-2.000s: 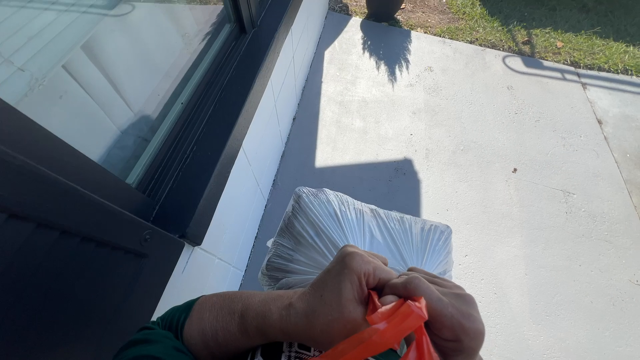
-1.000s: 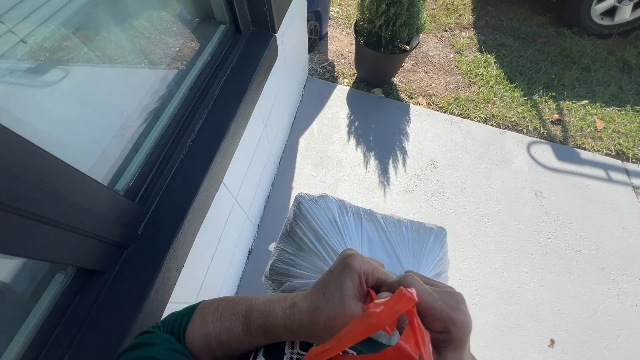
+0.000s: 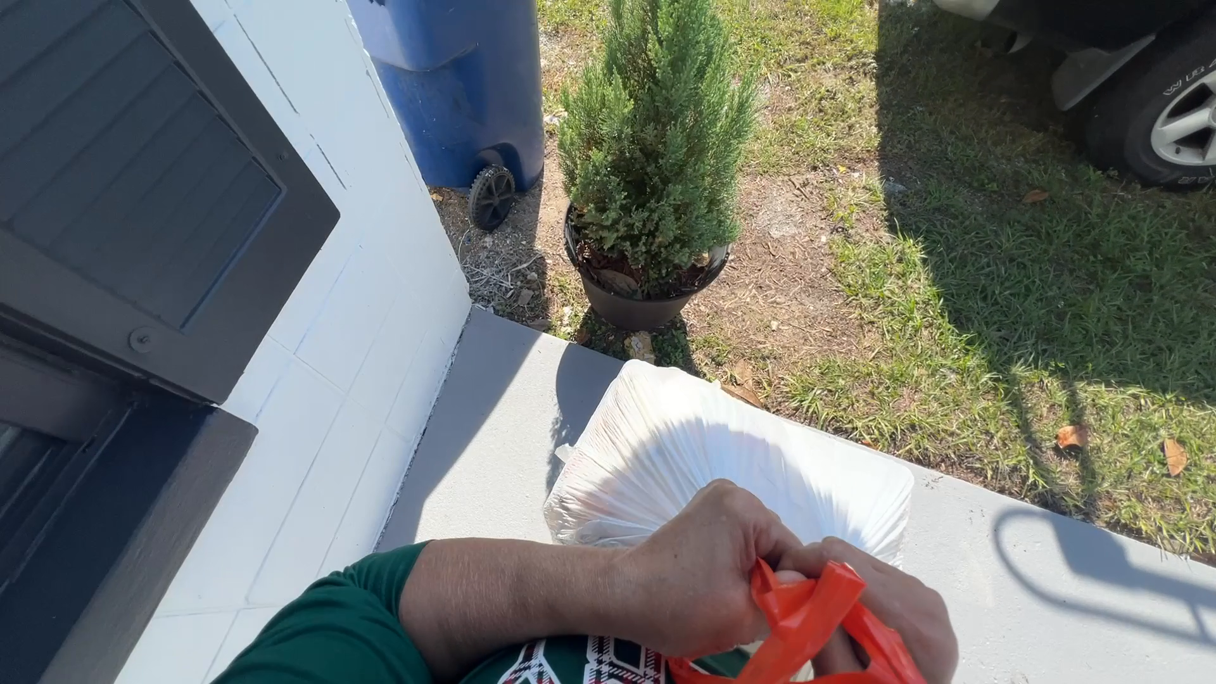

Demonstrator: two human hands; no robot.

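Note:
A full white plastic trash bag (image 3: 722, 446) hangs in front of me, its film gathered into pleats towards my hands. My left hand (image 3: 708, 570) is closed on the bag's red drawstring (image 3: 807, 608), at the bottom centre. Beside it and touching it, my right hand (image 3: 888, 608) also grips the red drawstring. Loops of the drawstring stick out below and between the hands. The bag's neck is hidden behind my fists.
A potted conifer (image 3: 655, 161) stands just past the edge of the concrete walkway (image 3: 475, 456). Behind it on the left is a blue wheeled bin (image 3: 456, 85). A white block wall (image 3: 332, 380) runs along the left. A vehicle's wheel (image 3: 1164, 123) shows on the grass at top right.
The view has moved forward along the walkway, so the potted conifer is nearer and the blue bin shows more fully. Both hands keep hold of the bag's red drawstring.

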